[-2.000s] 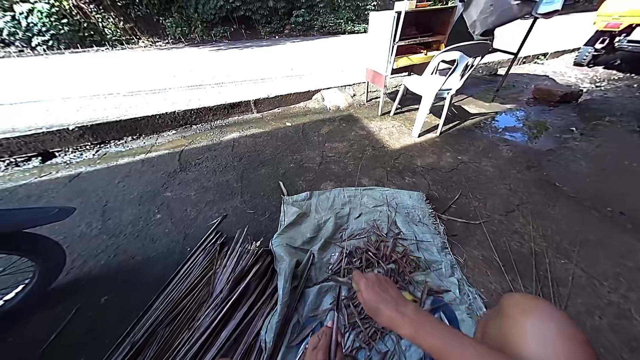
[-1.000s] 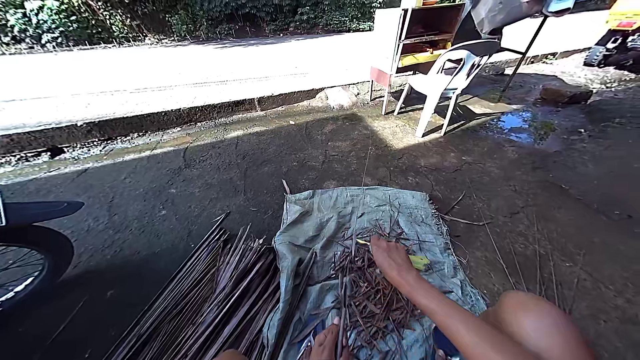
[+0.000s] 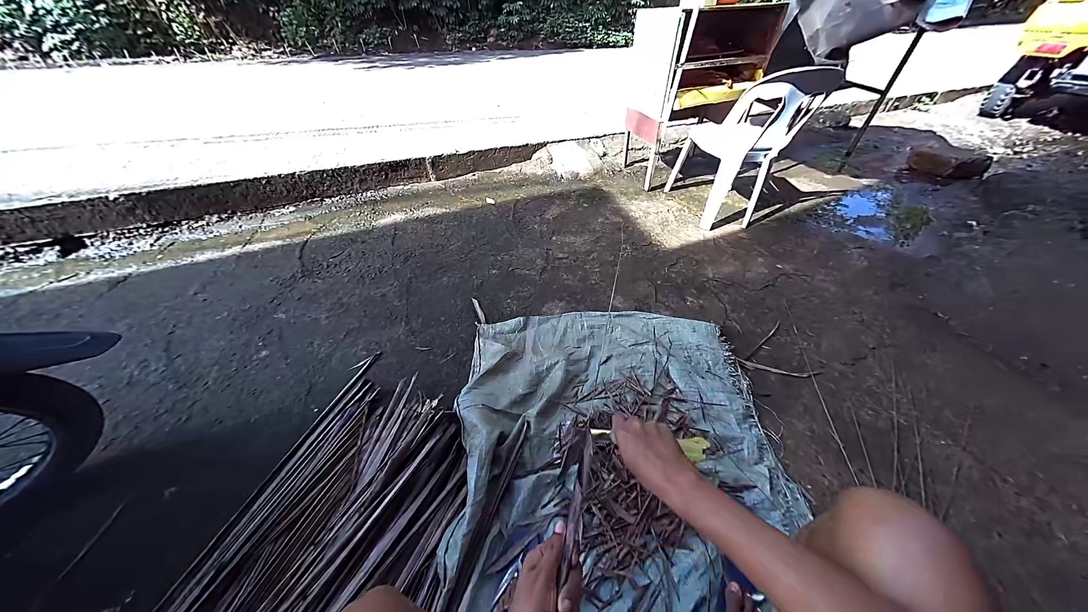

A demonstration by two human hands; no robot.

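Observation:
My left hand point(image 3: 544, 571), low in the view, is closed around a dried palm leaflet point(image 3: 581, 493) that points away from me. My right hand point(image 3: 646, 446) grips a small tool with a yellow handle point(image 3: 694, 448); its tip lies by the leaflet's far end, and its kind cannot be told. Beneath both hands a heap of brown leaf scraps point(image 3: 625, 510) covers part of a pale green woven sack point(image 3: 586, 340). A bundle of long dried palm leaflets point(image 3: 340, 510) rests on the ground left of the sack.
Thin midribs point(image 3: 897, 433) lie on the ground at the right. A motorcycle wheel point(image 3: 51, 433) stands at the left edge. Farther off are a white plastic chair point(image 3: 735, 140), an open shelf cabinet point(image 3: 654, 68), a puddle point(image 3: 867, 212) and a concrete curb point(image 3: 340, 185).
My right hand has moved away from me and then back a little along the leaflet. My left hand stays low in the view, holding a leaflet.

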